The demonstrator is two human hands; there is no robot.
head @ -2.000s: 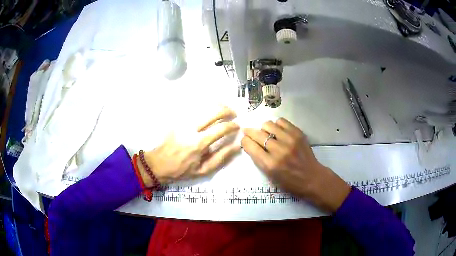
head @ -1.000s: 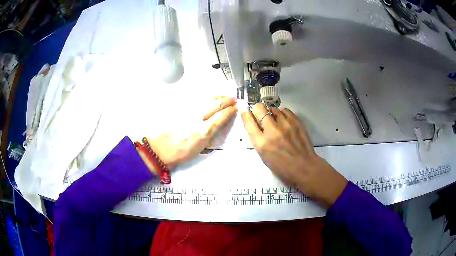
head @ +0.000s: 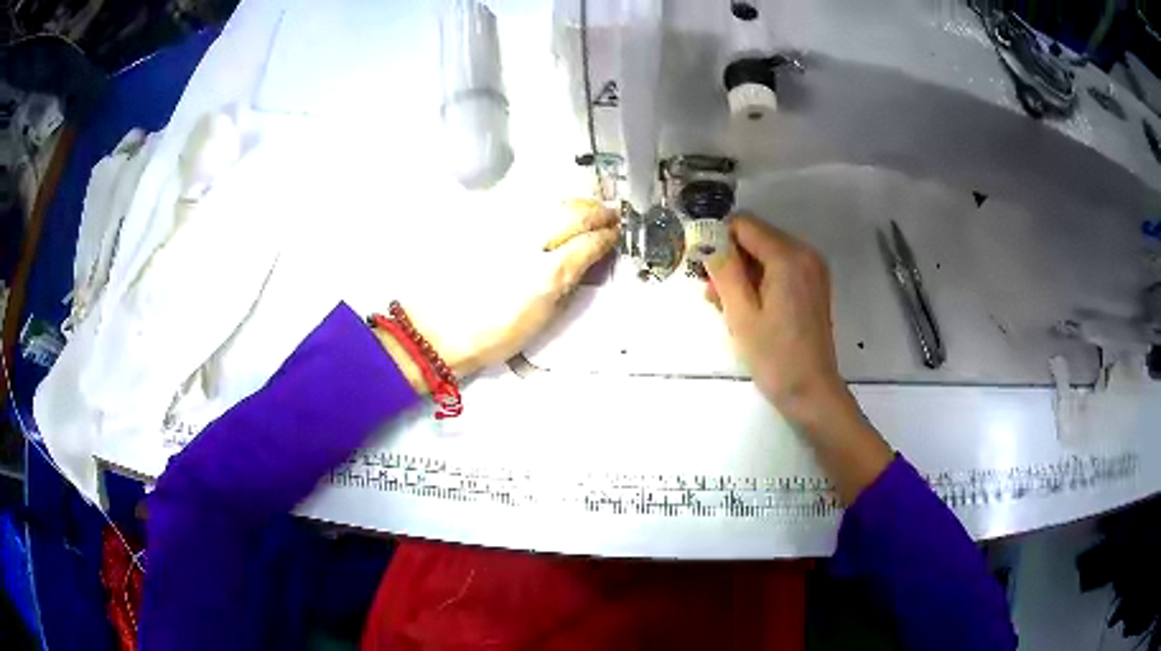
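The white sewing machine [head: 866, 95] stands at the top centre and right. My left hand [head: 535, 286] lies flat beside the presser foot [head: 630, 235], fingertips at its left side; the cloth under it is washed out in the glare, so its edges are hidden. My right hand [head: 783, 312] is right of the foot, thumb and fingers closed around the lower part of the white ribbed knob [head: 707, 237]. I cannot tell whether it grips the knob or something behind it.
Thread snips [head: 912, 295] lie right of my right hand. Crumpled white cloth [head: 210, 274] lies at the left table edge. The lamp [head: 476, 121] hangs left of the machine head. Pale scraps [head: 1076, 394] lie far right. A ruler tape [head: 688, 493] runs along the front edge.
My right hand has left the cloth in front of the needle and moved up and right to the knob. My left hand has slid forward beside the foot. The view has shifted slightly.
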